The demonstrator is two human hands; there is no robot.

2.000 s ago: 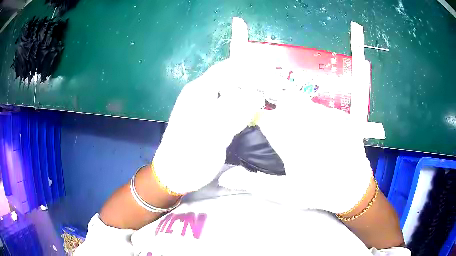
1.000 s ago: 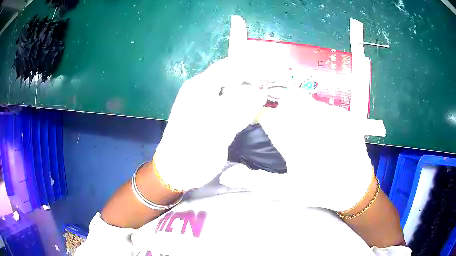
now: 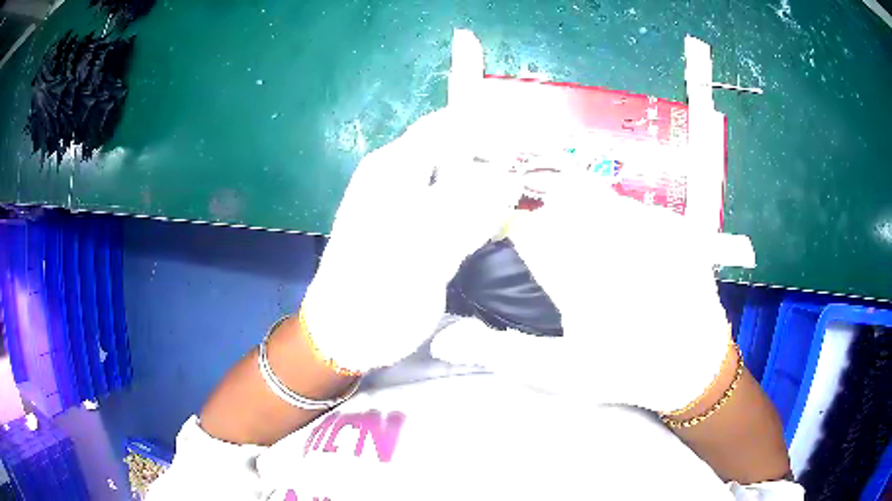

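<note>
A glossy black moulded part point(image 3: 509, 292) hangs between my two white-gloved hands, above my lap. My left hand point(image 3: 396, 245) holds it from the left and my right hand point(image 3: 626, 294) from the right. Glare hides the fingers of both gloves. A little yellow shows at the top of the part, between the hands. Behind them the red printed sheet point(image 3: 636, 115) lies on the green table, with a pale strip point(image 3: 699, 137) at its right and another at its left. A small green-and-white item point(image 3: 604, 167) and a pale oval ring point(image 3: 540, 178) show on the sheet.
Piles of black spiky parts point(image 3: 78, 96) lie on the green table point(image 3: 245, 127) at the far left. A thin stick point(image 3: 735, 89) sticks out past the right strip. Blue bins stand below the table edge on both sides; the right bin point(image 3: 804, 377) holds black parts.
Both hands stay nearly in place around the black part, with only slight shifts of the gloves. Nothing is let go.
</note>
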